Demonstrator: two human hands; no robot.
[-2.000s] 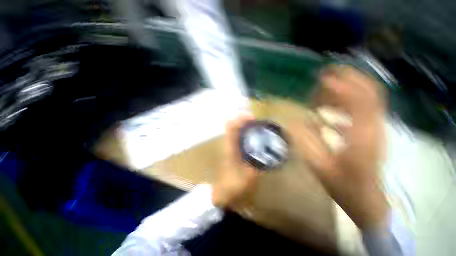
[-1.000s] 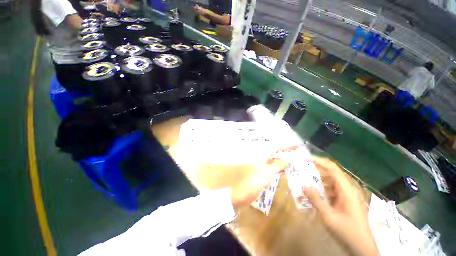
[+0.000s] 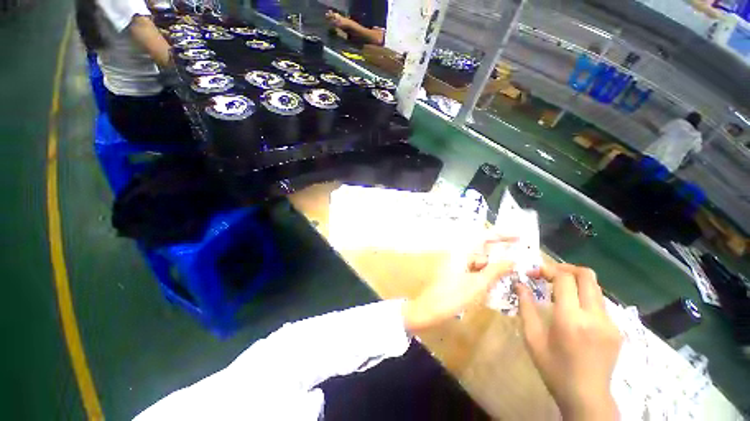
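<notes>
A white adhesive carrier strip [image 3: 518,226] with dark marks is held between my two hands above the brown board [image 3: 444,349]. My left hand [image 3: 457,289] reaches in from the left and grips the strip with its fingers. My right hand [image 3: 571,333] has its thumb and fingers on the strip's lower part. The fingers hide part of the strip; whether a small adhesive piece is between them cannot be told. White sheets [image 3: 382,218] lie at the board's far left side, overexposed.
Several black cylinders, one at the right [image 3: 676,319], stand on the green conveyor [image 3: 543,205]. Housings with bright ringed ends [image 3: 230,105] stand on the black table at far left. A blue stool [image 3: 210,267] is below left. White liners [image 3: 658,370] lie at right. Other people are beyond.
The view has shifted a little. The strip now stands up between my hands, and my right fingers have closed in beside my left. The black housing held two seconds ago is no longer in my hand.
</notes>
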